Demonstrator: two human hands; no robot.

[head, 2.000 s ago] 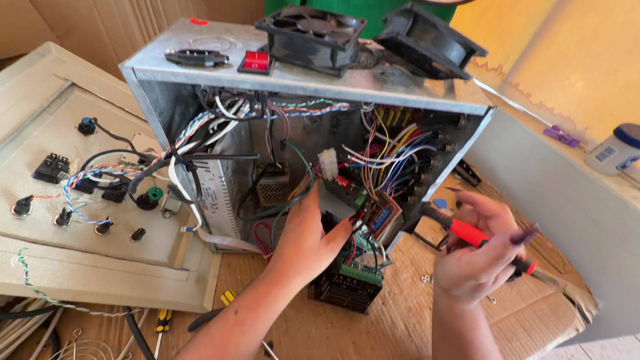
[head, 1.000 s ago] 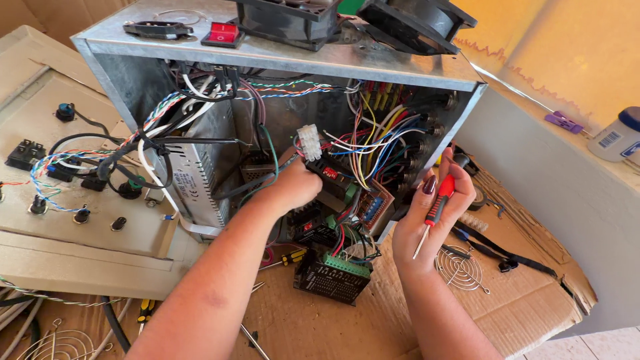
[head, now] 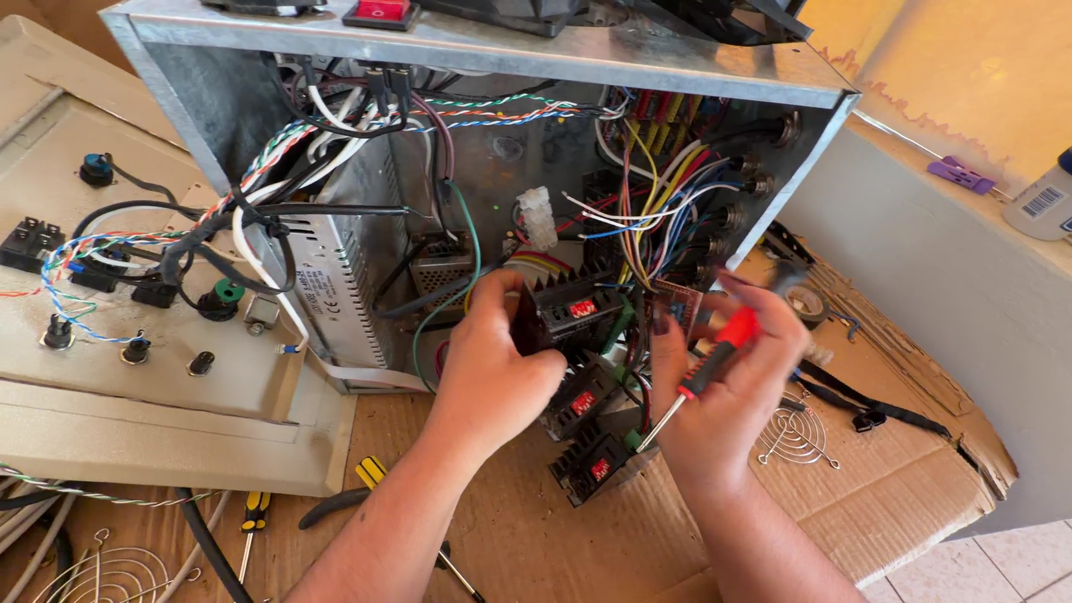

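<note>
My left hand (head: 502, 360) grips a black finned driver module (head: 578, 310) with a red switch block, at the front opening of the metal enclosure (head: 502, 42). Two similar modules, a middle one (head: 578, 402) and a lower one (head: 593, 465), hang or rest below it with wires attached. My right hand (head: 733, 377) holds a red and black screwdriver (head: 712, 352), its shaft pointing down and left. The right fingers are beside a small circuit board (head: 677, 306) and partly blurred. Loose white and blue wires (head: 636, 219) and a clear terminal strip (head: 536, 218) are behind the modules.
A beige panel (head: 167, 419) with buttons and wiring lies at left. A power supply (head: 322, 285) stands inside the enclosure. Fans (head: 519, 12) and a red rocker switch (head: 379, 12) sit on top. Yellow-black screwdrivers (head: 255, 511) and wire fan guards (head: 796, 431) lie on the cardboard.
My left hand has come out from deeper in the enclosure and now grips a module at the opening. The modules' red switch blocks now face me. My right hand has moved in beside the circuit board.
</note>
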